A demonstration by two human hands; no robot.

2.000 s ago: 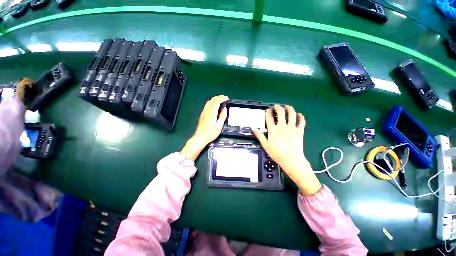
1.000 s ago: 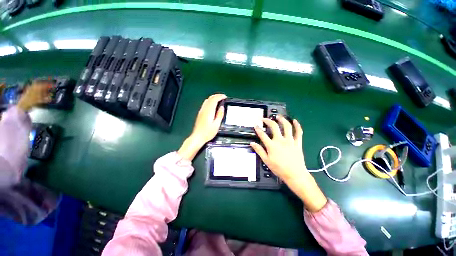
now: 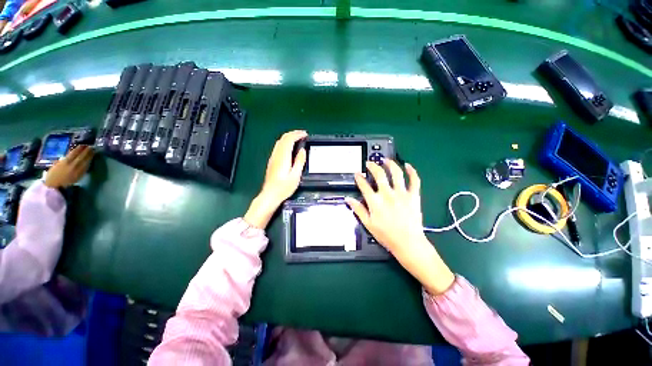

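Two dark grey handheld devices lie flat, one just above the other, both with white lit screens. My left hand point(image 3: 284, 171) grips the left end of the upper device point(image 3: 334, 159). My right hand point(image 3: 389, 209) has its fingers apart, fingertips at the upper device's lower right, below the round keypad. Its thumb is over the top edge of the lower device point(image 3: 325, 227), and the hand covers part of that device's right side. A white cable point(image 3: 468, 229) runs from the right to beneath my right hand; its end is hidden.
A row of dark devices point(image 3: 168, 121) stands on edge at left. Another person's hand point(image 3: 69, 168) is at flat devices far left. At right are two dark devices point(image 3: 465, 71), a blue device point(image 3: 583, 164), a yellow ring point(image 3: 542, 209), a shiny clear item point(image 3: 505, 172) and a power strip point(image 3: 638, 239).
My right fingers have moved down off the upper device's top edge and keypad, uncovering its right end. The view has shifted slightly. The other person's hand has moved among the far-left devices.
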